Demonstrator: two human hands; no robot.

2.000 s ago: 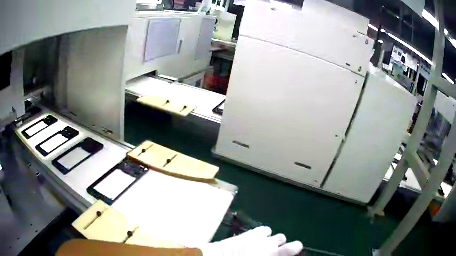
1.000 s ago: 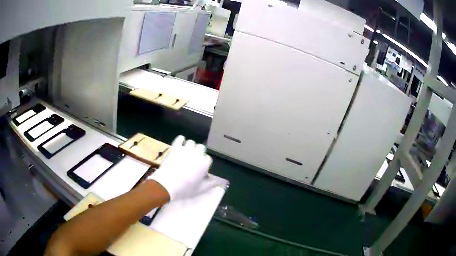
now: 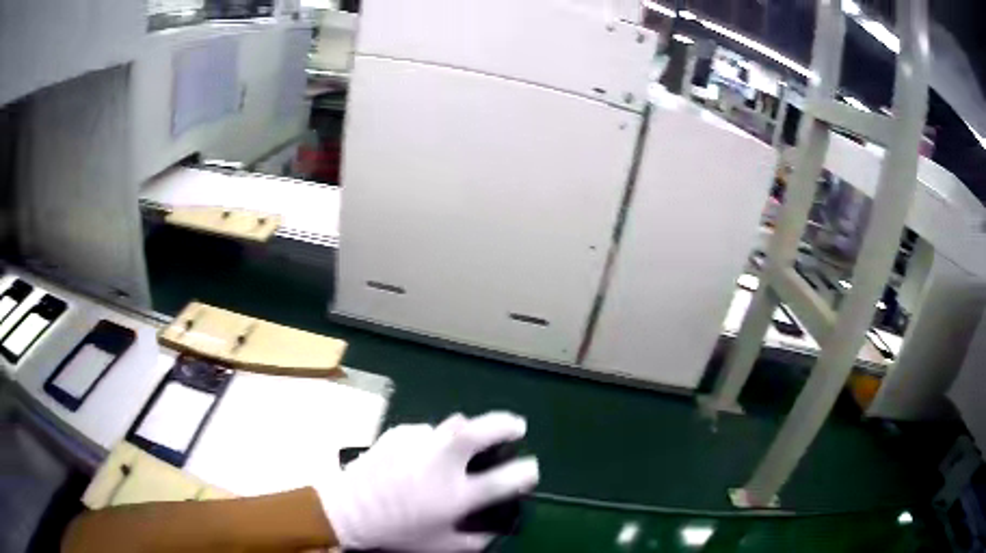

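My left hand (image 3: 432, 488), in a white glove, is at the bottom centre, over the end of the white belt (image 3: 287, 421) and the green surface beyond it. Its fingers are curled around a black piece (image 3: 492, 516) that looks like a phone middle frame, mostly hidden by the glove. A small black corner (image 3: 352, 455) shows at the left of the glove. One black phone middle frame (image 3: 205, 377) lies on the belt between the guide boards, with several more in a row at the left. My right hand is not in view.
Tan guide boards (image 3: 254, 338) flank the white belt. A large white cabinet (image 3: 487, 205) stands beyond the green surface (image 3: 605, 432). White posts (image 3: 854, 270) stand at the right. A second white belt (image 3: 249, 200) runs at the back left.
The view has turned to the right. My left hand has moved from over the white belt to its end and the green surface, with a black piece now showing among its fingers.
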